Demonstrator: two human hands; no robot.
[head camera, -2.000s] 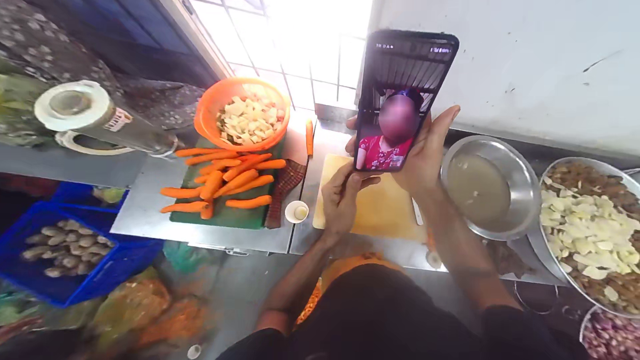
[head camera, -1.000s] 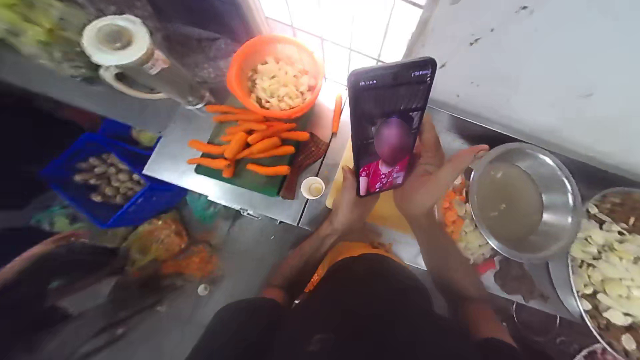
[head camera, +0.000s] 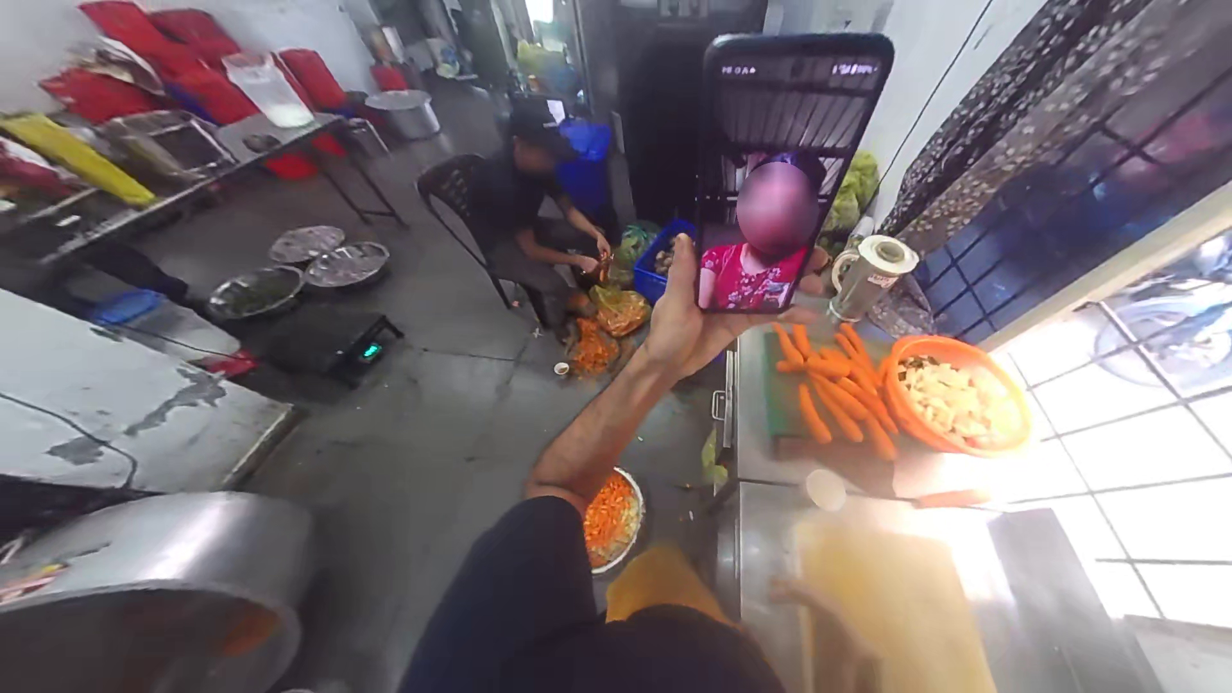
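My left hand (head camera: 685, 322) holds a smartphone (head camera: 794, 173) upright from below, its thumb along the left edge; the screen shows a person in a pink patterned top. My right hand (head camera: 833, 616) is a faint blur low in the view over a yellow cutting board (head camera: 895, 597); its fingers are not clear. Beyond the board, orange carrots (head camera: 837, 390) lie piled on a green cutting board (head camera: 782, 414). Beside them stands an orange bowl (head camera: 895, 395) of cut pale pieces. A small cup (head camera: 825, 489) sits between the boards.
A co-worker (head camera: 520, 202) sits on a chair, hands at a carrot above orange scraps (head camera: 594, 348). A blender jug (head camera: 871, 274) and blue crate (head camera: 651, 282) are beyond the carrots. A bowl of diced carrot (head camera: 613, 520) is below my arm; a large metal pot (head camera: 192, 539) stands lower left.
The view has swung far to the left. My right hand has come off the phone, where it was one second ago; my left hand holds it alone.
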